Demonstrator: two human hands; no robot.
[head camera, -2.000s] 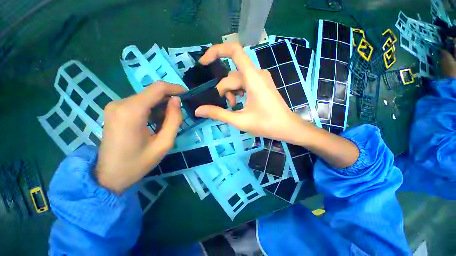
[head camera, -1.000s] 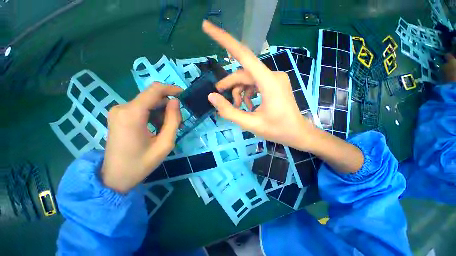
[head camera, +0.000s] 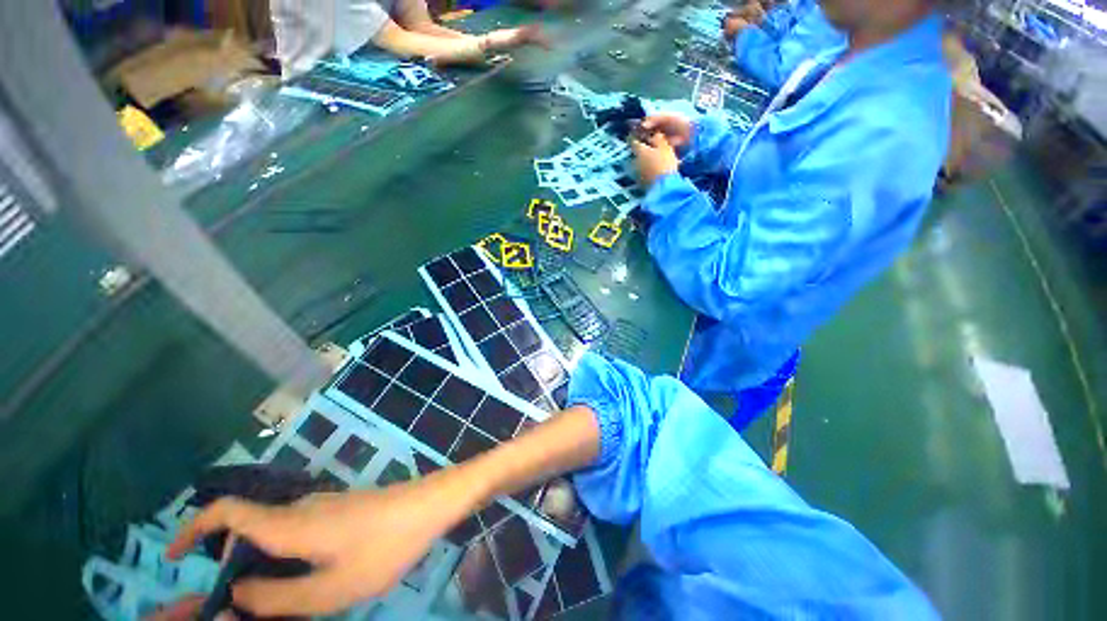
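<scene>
My right hand (head camera: 322, 552) is at the lower left, with its fingers around a small dark piece (head camera: 240, 570), perhaps a housing; blur and the fingers hide its shape. A bit of skin at the bottom edge beside it may be a fingertip of my left hand (head camera: 176, 610); the rest is out of the picture. Pale blue sheets with black rectangles (head camera: 431, 400) lie beyond my right forearm. Emptied pale blue carrier sheets (head camera: 115, 588) and a matte black heap (head camera: 261, 483) lie around my right hand.
A grey post (head camera: 182, 243) slants down to the green table. Yellow frames (head camera: 516, 255) and dark keypad housings (head camera: 571, 306) lie past the sheets. A person in blue (head camera: 801, 182) works at the right, with carrier sheets (head camera: 589, 167) in front. Another person's arms (head camera: 443, 46) reach in at the top.
The view has swung to the right and up. My hands have shifted to the lower left of the picture, my left almost or wholly out of it. The neighbouring workers now show.
</scene>
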